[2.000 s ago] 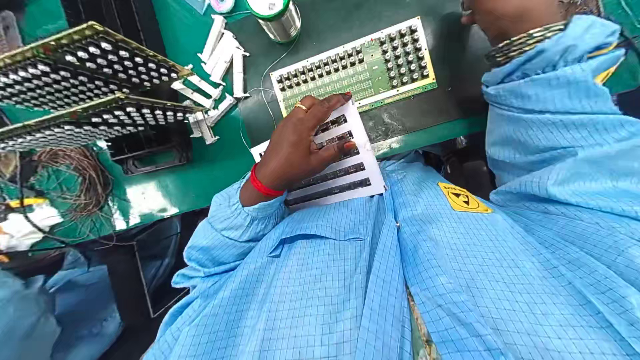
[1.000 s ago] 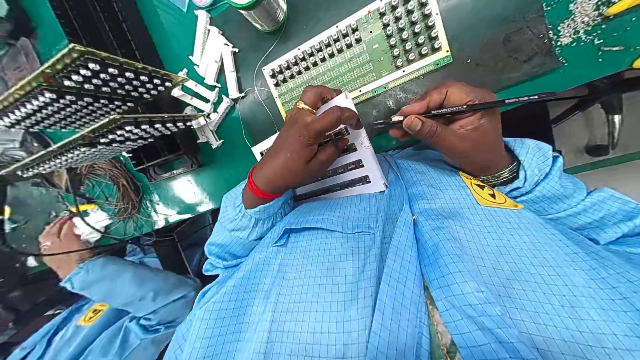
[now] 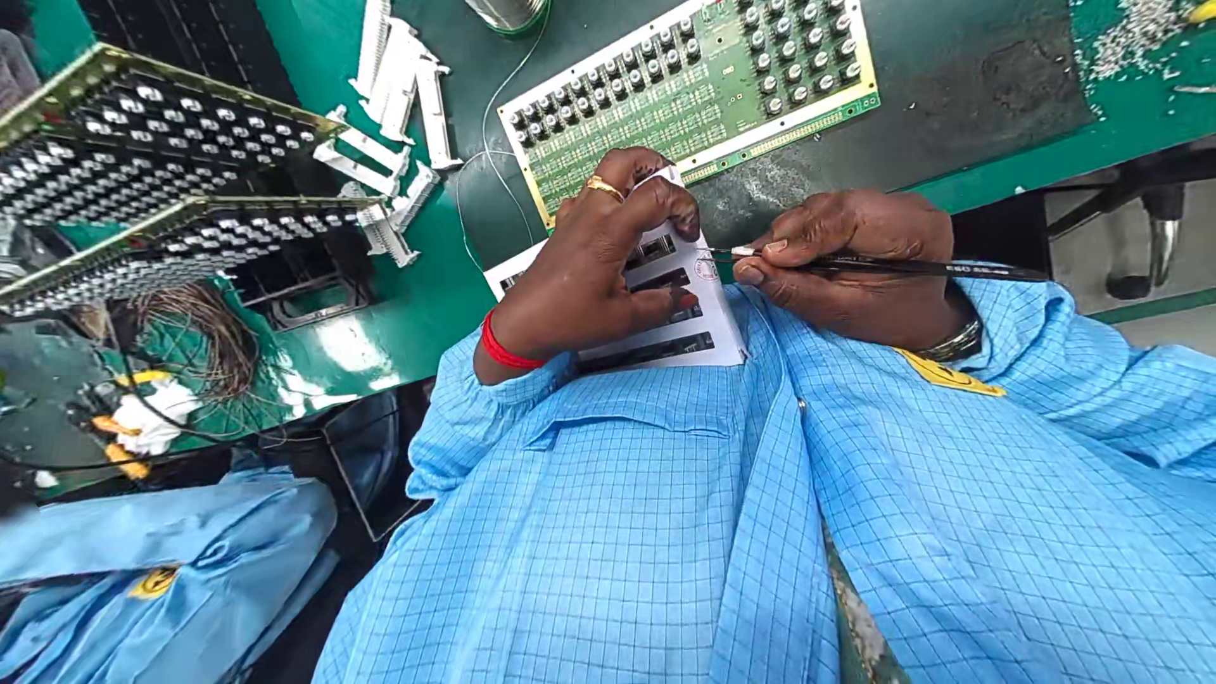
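My left hand, with a ring and a red wrist thread, grips a white panel with several dark slots. The panel lies against my blue checked smock, and my fingers curl over its top edge. In my right hand is a thin black-handled tool like a soldering iron or pen-like tool; I cannot tell which. Its fine tip points left, close to the panel's right edge beside a round red mark. Beyond both hands lies a green circuit board with rows of black-and-silver round components, partly covered by my left fingers.
Stacked boards stand upright at the left beside white plastic connectors. A wire spool is at the top, its thin wire looping down. Brown wires lie at the left edge. Small metal clippings are heaped upper right. A co-worker's blue sleeve shows lower left.
My right hand, empty-looking at the top right two seconds ago, has come down beside the panel with the black tool. My left hand stays on the panel. The co-worker's hand has left the view.
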